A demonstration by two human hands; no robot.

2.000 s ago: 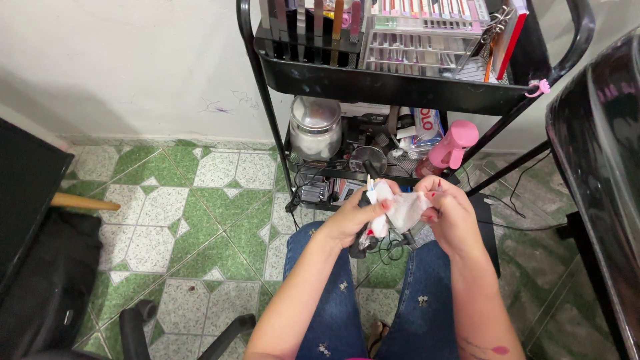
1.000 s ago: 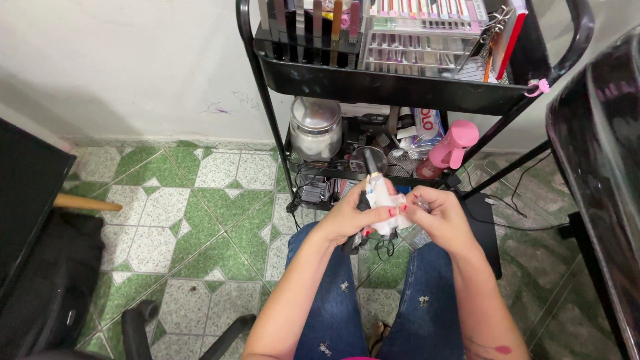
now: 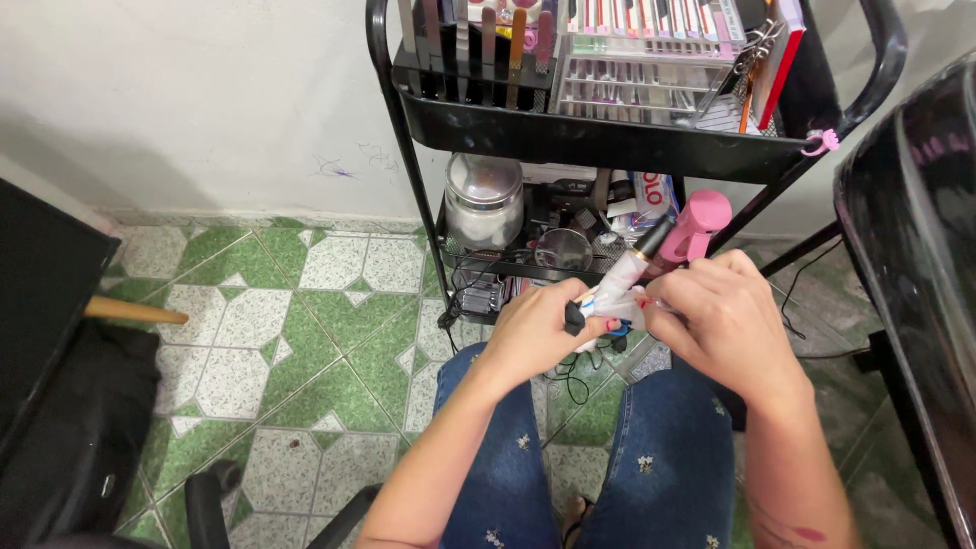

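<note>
Above my knees, my left hand (image 3: 541, 328) grips a bundle of small items, among them a pinkish tube-like bottle with a black cap (image 3: 624, 273) that points up and to the right. A white cloth or thin plastic piece (image 3: 616, 305) lies between the two hands. My right hand (image 3: 713, 316) is closed by its right end, with the fingers bent; a bit of clear material shows at the fingertips, and what exactly it pinches is partly hidden. A black item sticks out under my left thumb.
Ahead stands a black rolling cart (image 3: 496, 137) holding nail files (image 3: 488, 46) and clear drawers (image 3: 633, 84). Its lower shelf carries a glass jar (image 3: 484, 202), a pink bottle (image 3: 698, 221) and cables. A glossy black chair or furniture piece (image 3: 907, 229) is at right, a black bag (image 3: 99, 427) at left.
The black-capped tube now stands out from the bundle, pointing toward the pink bottle. The white material was stretched between both hands two seconds ago and is now bunched near the left hand.
</note>
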